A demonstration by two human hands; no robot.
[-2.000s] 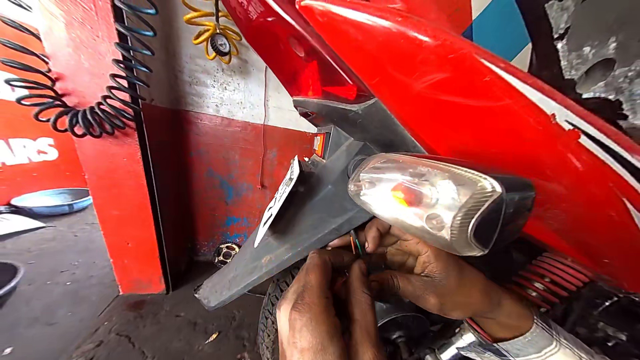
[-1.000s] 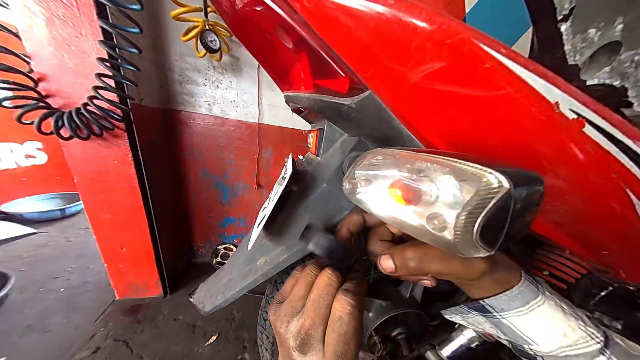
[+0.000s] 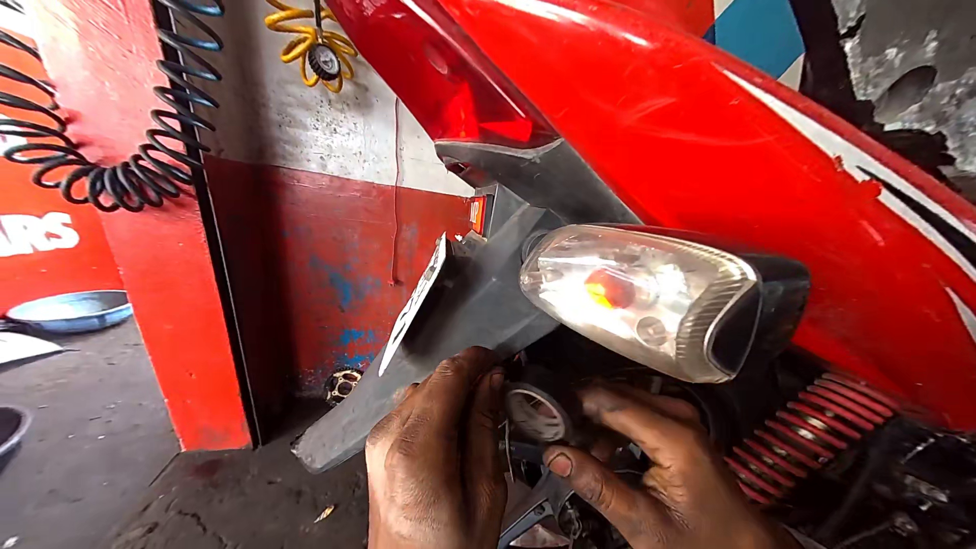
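My right hand [image 3: 648, 457] holds a small roll of black tape [image 3: 538, 412] by its edge, between thumb and fingers, below the clear-lensed turn signal [image 3: 640, 297] of a red motorcycle. Close to its left, my left hand [image 3: 442, 450] is raised with its fingertips bent together under the black plastic rear mudguard [image 3: 488, 297]; what they pinch is hidden. The signal's orange bulb shows through the lens. Above it run the red tail panel [image 3: 656, 114] and the red tail light [image 3: 473, 84].
A licence plate [image 3: 412, 305] sticks out from the mudguard. A red shock absorber spring [image 3: 812, 435] lies right of my right hand. Behind stand a red pillar [image 3: 175, 328] with a black coiled hose [image 3: 114, 183], and a yellow coiled hose with a gauge [image 3: 324, 61]. A blue basin [image 3: 72, 309] sits at left.
Two seconds ago my hands were together at thin wires under the signal. Now they are farther apart, and the tape roll shows clearly in my right hand.
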